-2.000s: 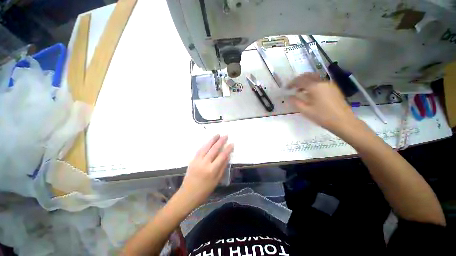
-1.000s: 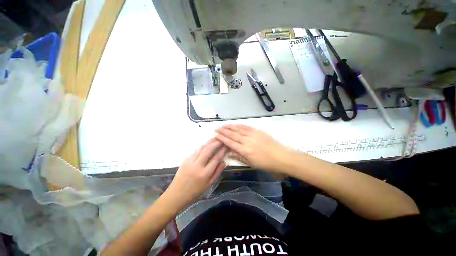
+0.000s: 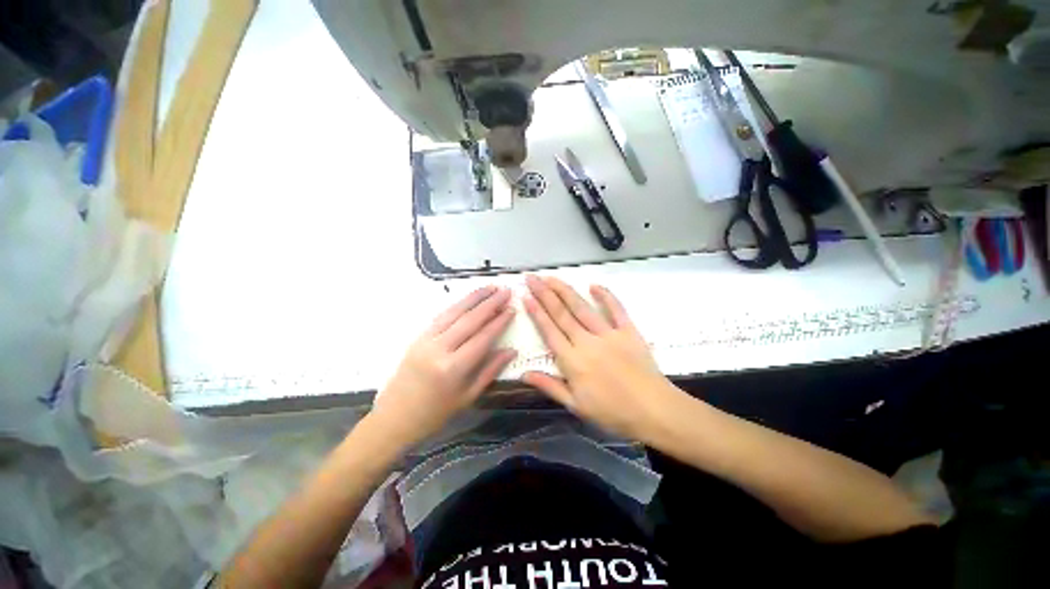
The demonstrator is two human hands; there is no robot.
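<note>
My left hand (image 3: 443,359) lies flat, palm down, at the front edge of the white table (image 3: 288,276), fingers slightly apart. My right hand (image 3: 593,357) lies flat beside it, fingers spread. A pale, sheer piece (image 3: 526,334) shows between the hands and seems pressed to the table; its outline is unclear and the palms hide part of it. A sheer white strip (image 3: 599,463) curves across the lap. The presser foot (image 3: 478,173) is behind the hands, on the machine bed (image 3: 668,236).
Black snips (image 3: 591,205), tweezers (image 3: 613,121), a notepad (image 3: 708,138), black-handled shears (image 3: 769,224) and a white rod (image 3: 864,224) lie under the machine arm. Yellow-tan patterns (image 3: 184,127), sheer fabric (image 3: 52,265) and a blue basket (image 3: 98,138) are left. A tape measure (image 3: 946,293) is right.
My right hand came from over the machine bed to my left hand, overlapped its fingertips, and now lies flat beside it. The shears, earlier hidden behind my right hand, show. The view has shifted slightly.
</note>
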